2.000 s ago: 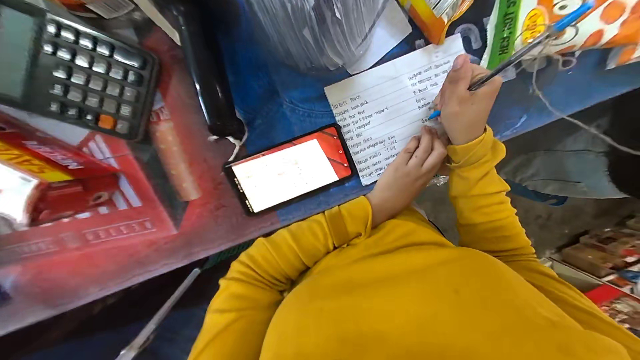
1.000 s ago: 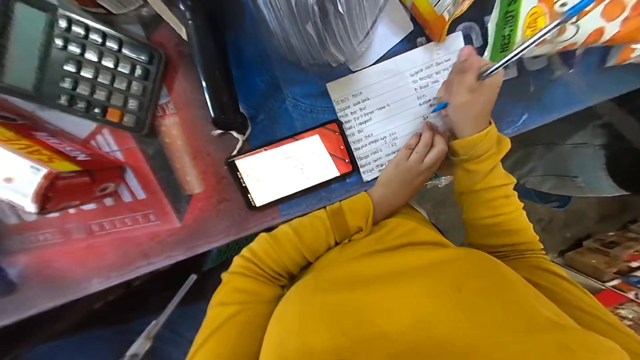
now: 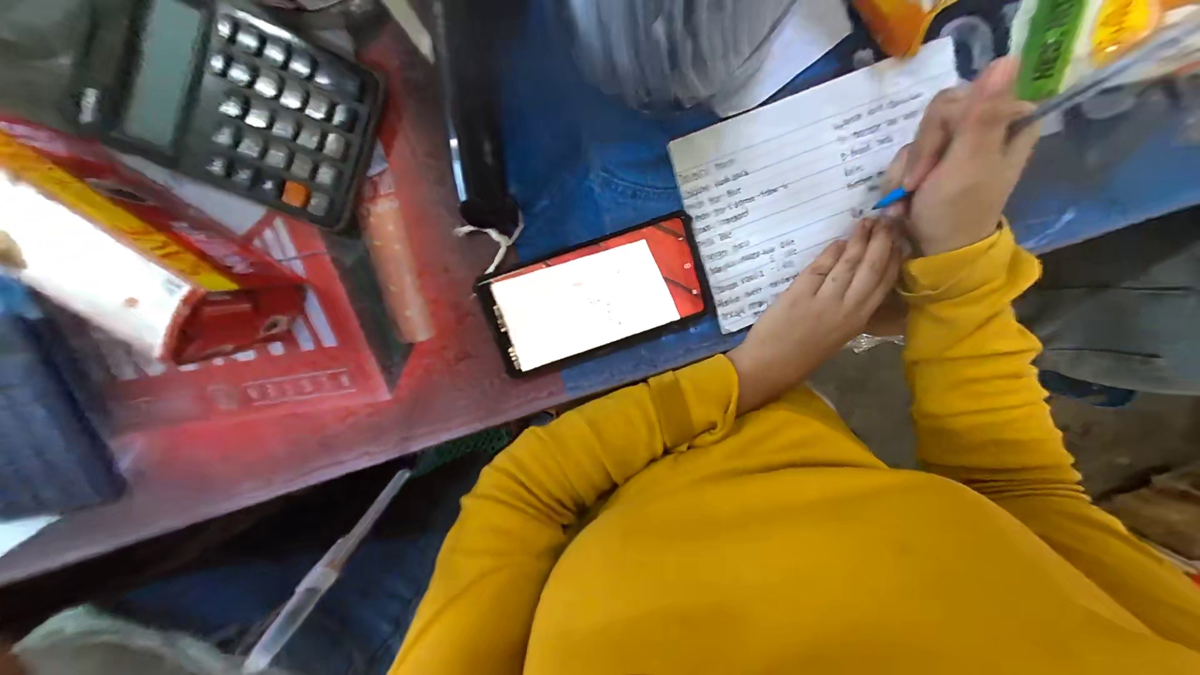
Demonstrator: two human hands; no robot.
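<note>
A sheet of lined paper (image 3: 750, 197) with handwriting lies at a slant on the blue part of the table. My right hand (image 3: 970, 155) grips a pen (image 3: 1078, 94), and its blue tip touches or nearly touches the paper near the lower right part. Flat on the sheet's lower right edge rests my left hand (image 3: 825, 295), fingers together and close to the pen tip, holding nothing that shows. Left of the paper is a smartphone (image 3: 595, 295), face up with its screen lit.
A black calculator (image 3: 272, 103) sits at the upper left beside a red and yellow packet (image 3: 122, 225). A black handset-like object (image 3: 473, 122) lies above the phone. Clear plastic (image 3: 680, 47) and snack packets (image 3: 1055, 42) line the far side. The table's near edge (image 3: 422, 431) runs diagonally.
The view has shifted somewhat, bringing more of the table's left side in. My right hand stays on the pen, its tip now slightly lower on the paper. My left hand still rests on the sheet.
</note>
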